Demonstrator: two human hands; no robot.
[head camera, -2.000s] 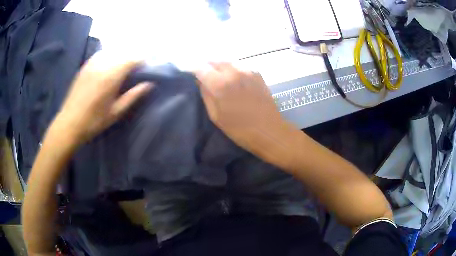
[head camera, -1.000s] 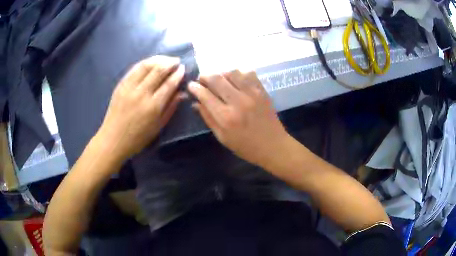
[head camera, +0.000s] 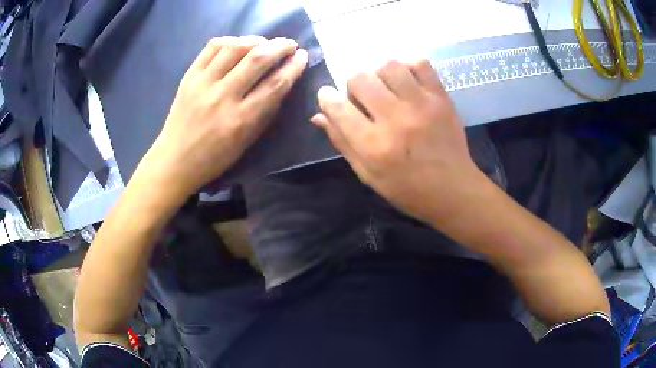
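A dark grey garment panel (head camera: 151, 72) lies over the white table, with its right edge between my hands and its lower edge at the table's front. My left hand (head camera: 230, 104) lies on the panel with its fingers bent near the right edge. Its thumb and fingertips are close together, and whether they pinch the cloth is hidden. My right hand (head camera: 403, 115) is just to the right, with curled fingers and its fingertips at the panel's right edge. I cannot tell if it grips the cloth. The needle area is not in view.
The table-edge ruler (head camera: 496, 65) runs to the right. Yellow looped scissors handles (head camera: 610, 43) and a dark charging cable (head camera: 543, 47) lie at the upper right. Stacked dark cut pieces (head camera: 68, 122) hang at the left. Light grey pieces (head camera: 636, 198) are below the right table edge.
The view has shifted, and the phone is out of it. Since two seconds ago the bunched cloth has been spread flat on the table. My hands have come close together, then parted slightly at its right edge.
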